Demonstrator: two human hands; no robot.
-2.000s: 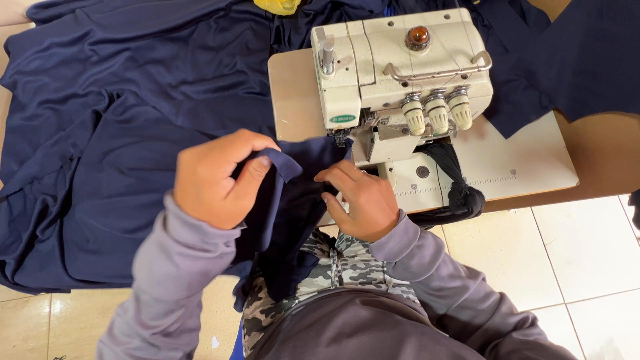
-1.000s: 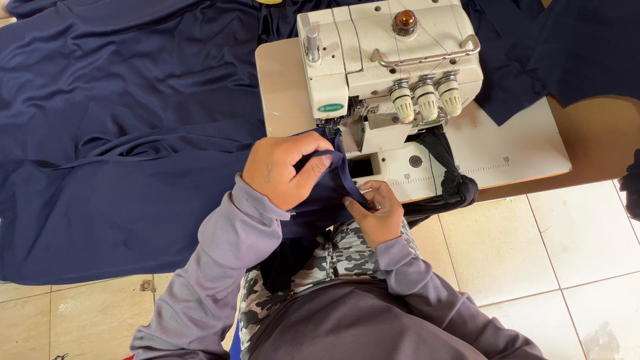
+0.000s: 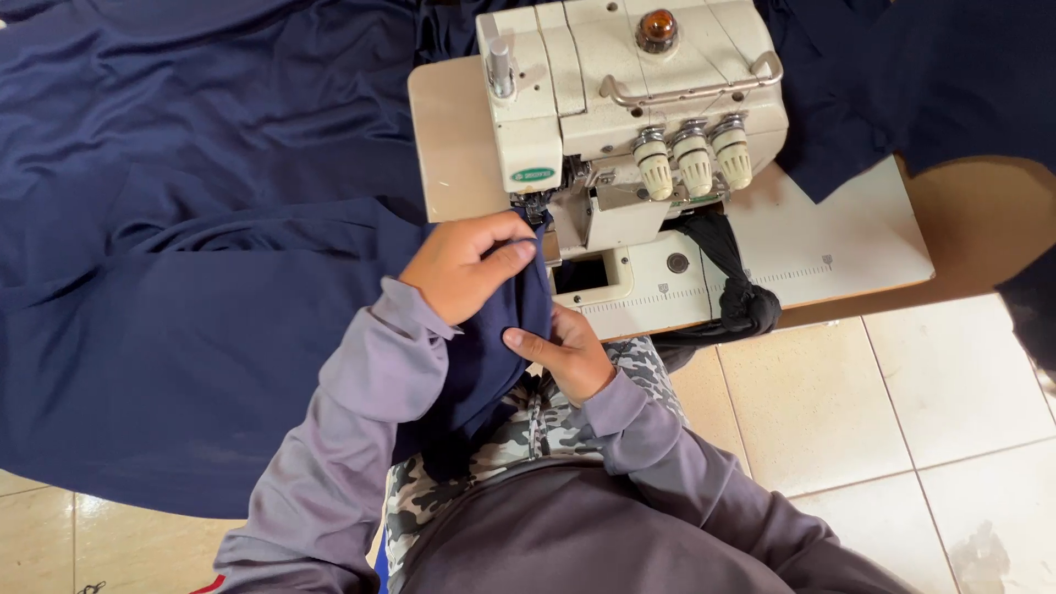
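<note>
Navy fabric [image 3: 165,355] spreads over the left side and runs up to the presser foot [image 3: 535,206] of a cream overlock sewing machine [image 3: 643,91]. My left hand [image 3: 470,264] pinches the fabric's edge between thumb and fingers, just below the presser foot. Lower and to the right, my right hand [image 3: 569,351] grips the same edge, thumb on top and fingers beneath. Between the two hands the edge hangs in a narrow, nearly upright line. The needle area is partly hidden by the machine head and the cloth.
A knotted black cloth [image 3: 747,305] hangs over the front of the machine's white bed [image 3: 833,214], which carries a printed scale. Three tension dials [image 3: 693,165] stand on the machine's front. More navy fabric [image 3: 932,82] lies at the upper right. Tiled floor [image 3: 800,396] shows below.
My left hand has moved up close to the presser foot, with the fabric edge still held. The edge between my hands now lies straighter. The view has shifted somewhat.
</note>
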